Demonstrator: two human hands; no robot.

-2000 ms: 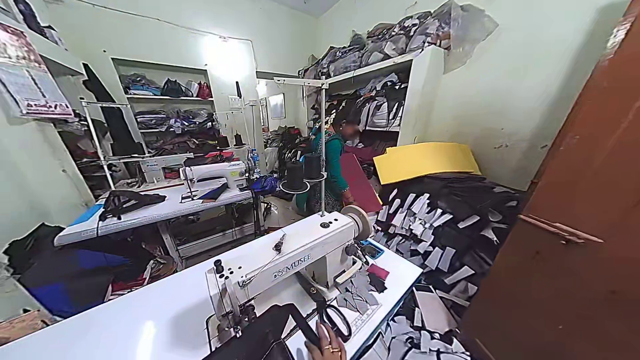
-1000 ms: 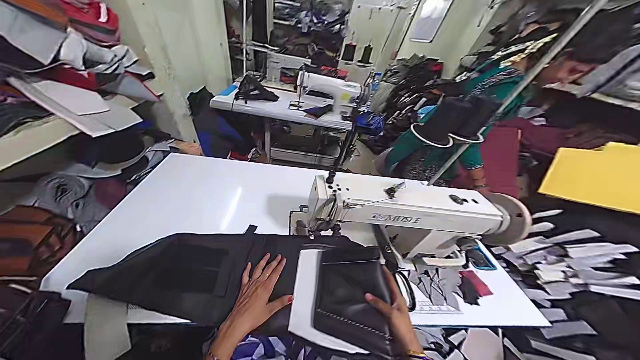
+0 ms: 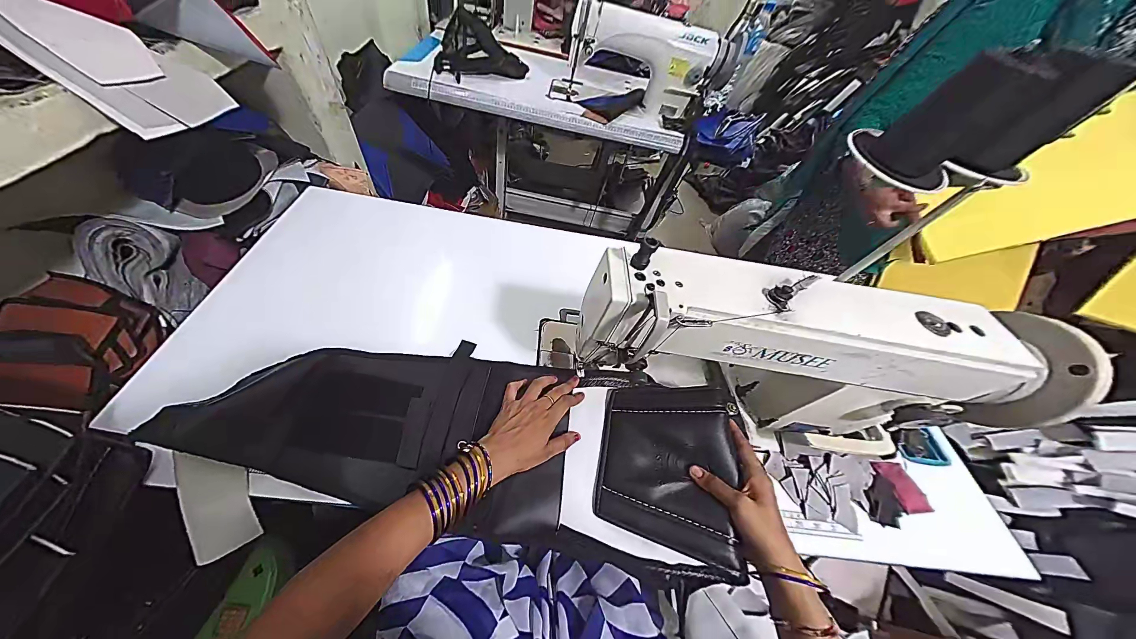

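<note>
A white sewing machine (image 3: pixel 825 337) stands on a white table (image 3: pixel 355 257), its needle area at the upper edge of a black fabric piece (image 3: pixel 355 417). My left hand (image 3: pixel 532 422) lies flat on that piece with fingers spread, the fingertips close to the presser foot. The thumb of my right hand (image 3: pixel 741 497) is on top of a black leather-like panel with pale stitching (image 3: pixel 666 470), and its fingers are at the panel's right edge. White table surface shows between the two black parts, which meet near the needle and along the lower edge.
Grey scraps (image 3: pixel 816 484), a maroon scrap (image 3: pixel 903 486) and a blue-rimmed item (image 3: pixel 923 445) lie right of the machine. Black thread cones (image 3: pixel 958 115) stand behind it. Another sewing machine (image 3: pixel 652 49) is farther back. A co-worker's hand (image 3: pixel 887 200) shows beside yellow sheets (image 3: pixel 1029 195).
The view has swung down and closer to the table. My left hand has moved up the black fabric toward the needle. My right hand stays at the panel's right side.
</note>
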